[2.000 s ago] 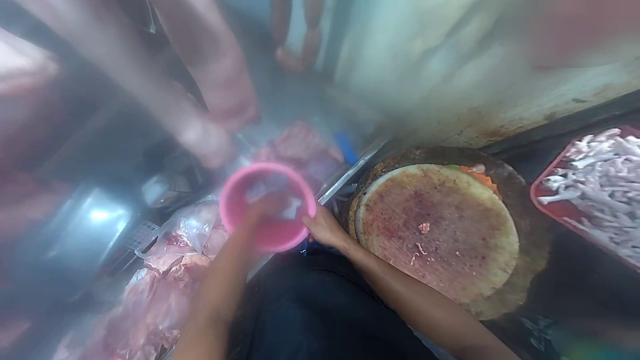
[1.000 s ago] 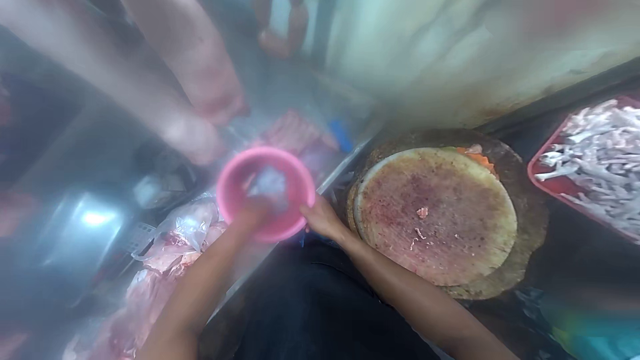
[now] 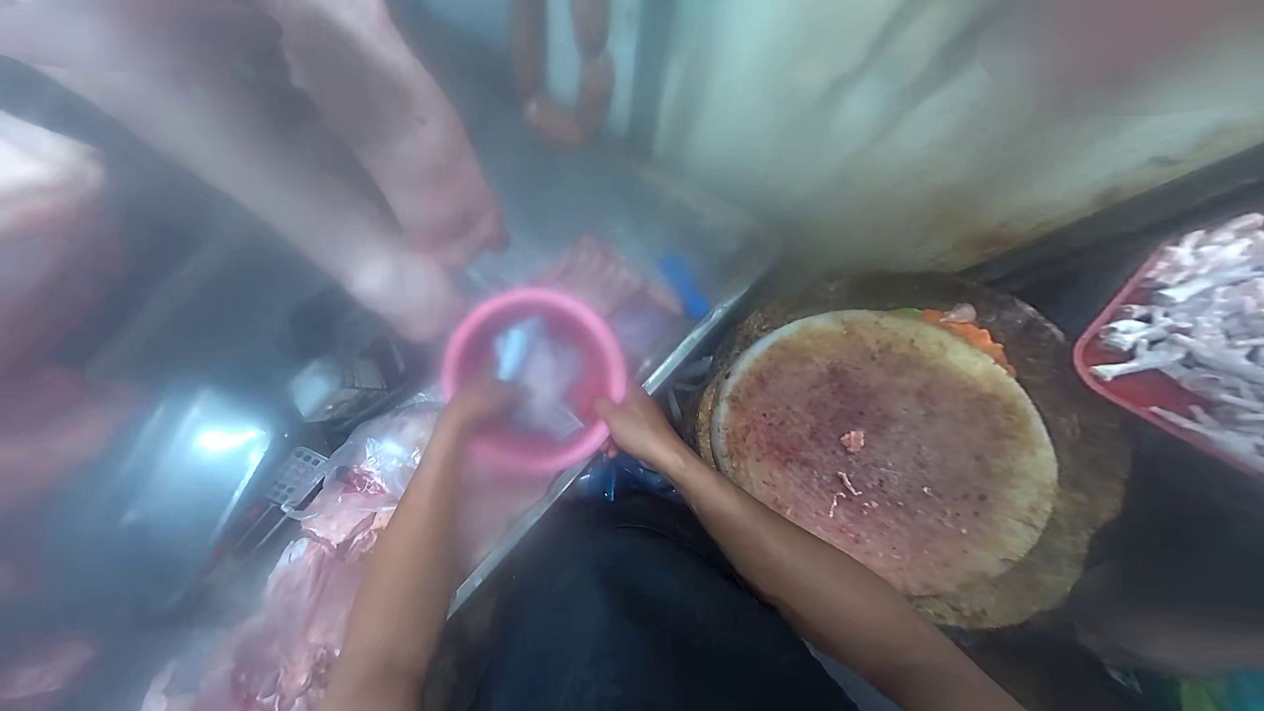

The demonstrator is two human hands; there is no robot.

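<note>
A round pink plastic basin (image 3: 538, 459) is tilted in front of my body, over the edge of a metal table. My right hand (image 3: 637, 425) grips its right rim, thumb inside. My left hand (image 3: 484, 400) reaches over the left side into the basin; its fingers are blurred, and I cannot tell whether they hold anything. Pale, whitish and bluish pieces (image 3: 538, 370), too blurred to name exactly, lie in the basin. Raw meat (image 3: 602, 272) lies just beyond the basin, beside a blue object (image 3: 684, 284).
Right of me is a round chopping board (image 3: 889, 454) with meat scraps, on a larger block (image 3: 1096, 494). A red tray (image 3: 1091, 360) holds chicken feet (image 3: 1205, 316). Raw meat in plastic (image 3: 336, 533) lies left, near a metal scale (image 3: 212, 474). Large meat pieces (image 3: 395, 128) hang upper left.
My left hand has shifted within the basin, and the pale pieces show more plainly than two seconds ago. My right hand stays on the rim.
</note>
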